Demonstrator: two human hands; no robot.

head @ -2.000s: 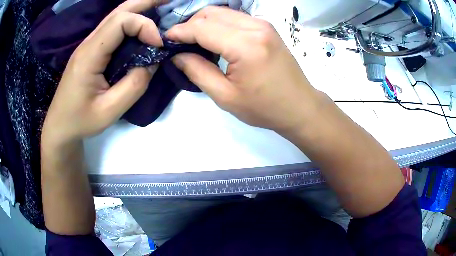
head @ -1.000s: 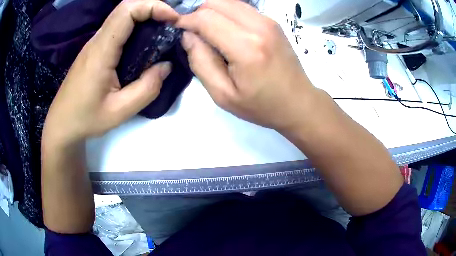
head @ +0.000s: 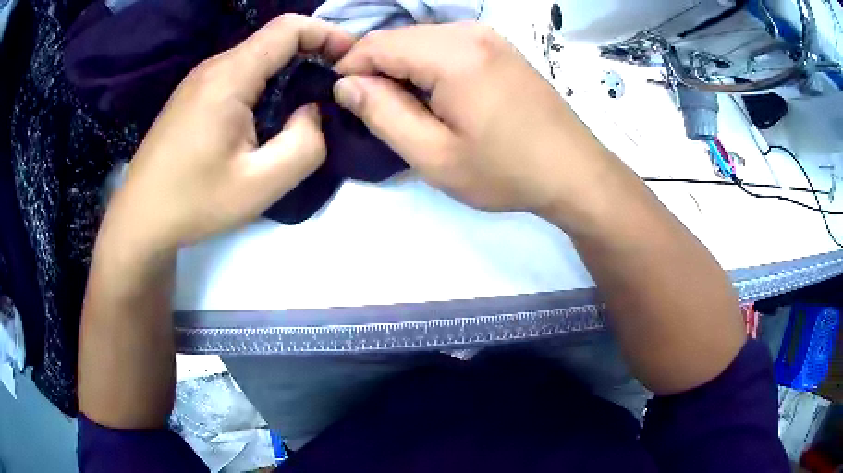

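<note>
A dark purple-black lining [head: 370, 155] is bunched between my hands above the white table, its lower folds hanging towards the tabletop. My left hand [head: 217, 152] grips it from the left, thumb and fingers curled round the bunch. My right hand [head: 462, 111] pinches its upper edge between thumb and fingers, close to my left fingertips. The black, white-flecked outer fabric [head: 46, 185] lies at the far left, with more dark lining [head: 139, 55] at the upper left. Pale grey-white cloth [head: 397, 13] shows behind my hands. The exact pinched edge is partly hidden by my fingers.
The sewing machine [head: 629, 23] stands at the upper right, with a grey-blue cylinder [head: 700, 113], snips [head: 723, 157] and a black cord [head: 786, 187] near it. A ruler strip [head: 388, 334] edges the white table [head: 388, 259]. A blue basket [head: 809, 346] is below right.
Both hands have shifted slightly right and down with the cloth. The speckled part between my fingers shows less, and more smooth lining shows below my right hand.
</note>
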